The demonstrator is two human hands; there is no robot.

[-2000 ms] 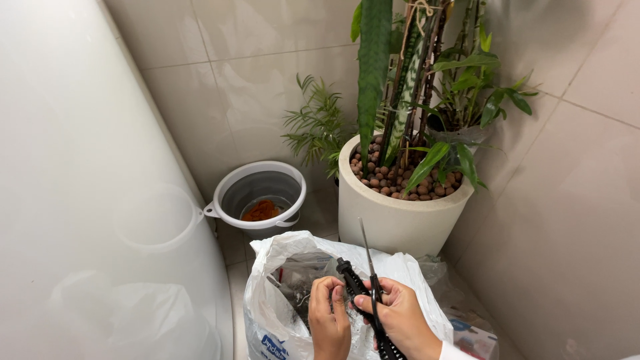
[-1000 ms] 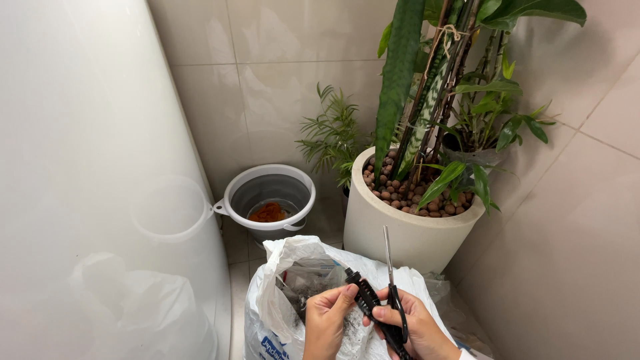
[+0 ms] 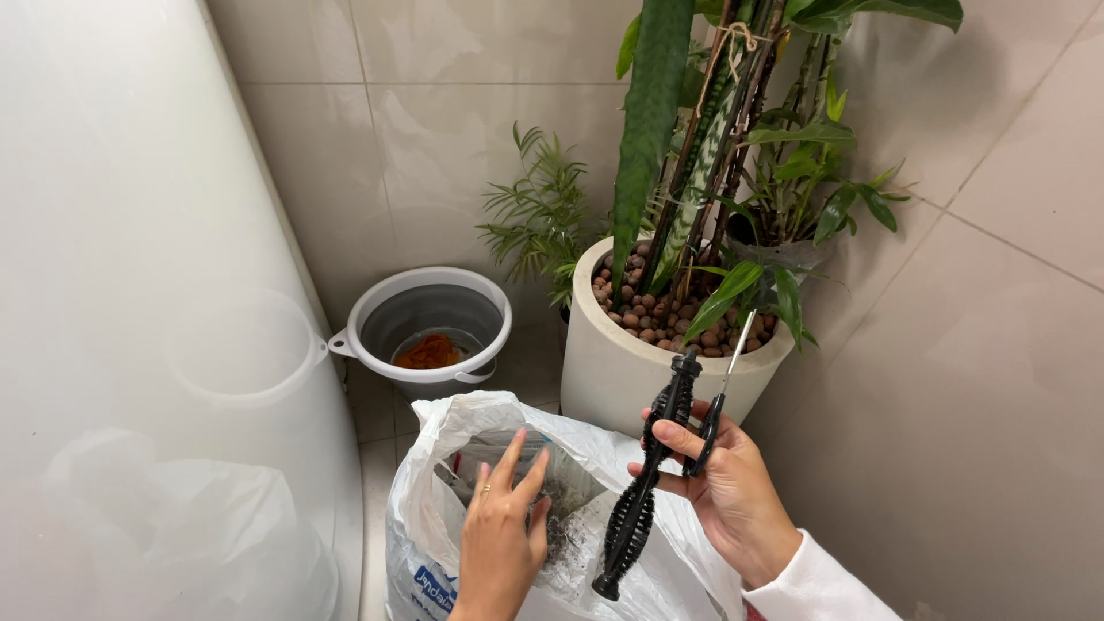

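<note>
My right hand [image 3: 729, 483] holds a black vacuum brush roller [image 3: 642, 492] with spiral bristles, tilted over the bag. The same hand also has a pair of scissors [image 3: 711, 423] with black handles, its blades pointing up. My left hand [image 3: 504, 526], a ring on one finger, is held with fingers spread above the opening of a white plastic bag [image 3: 483, 414] and touches no roller. Inside the bag lies a grey clump of dust and hair [image 3: 565, 526] with clear plastic.
Behind the bag stands a grey and white bucket [image 3: 423, 280] with an orange cloth [image 3: 429, 351] in it. A large cream planter [image 3: 664, 379] with clay pebbles and tall plants is at the back right. A glossy white surface [image 3: 172, 259] rises at the left; tiled walls enclose the corner.
My left hand has let go of the brush roller and moved left, its fingers now spread. The roller stays in my right hand with the scissors, more of its length now showing.
</note>
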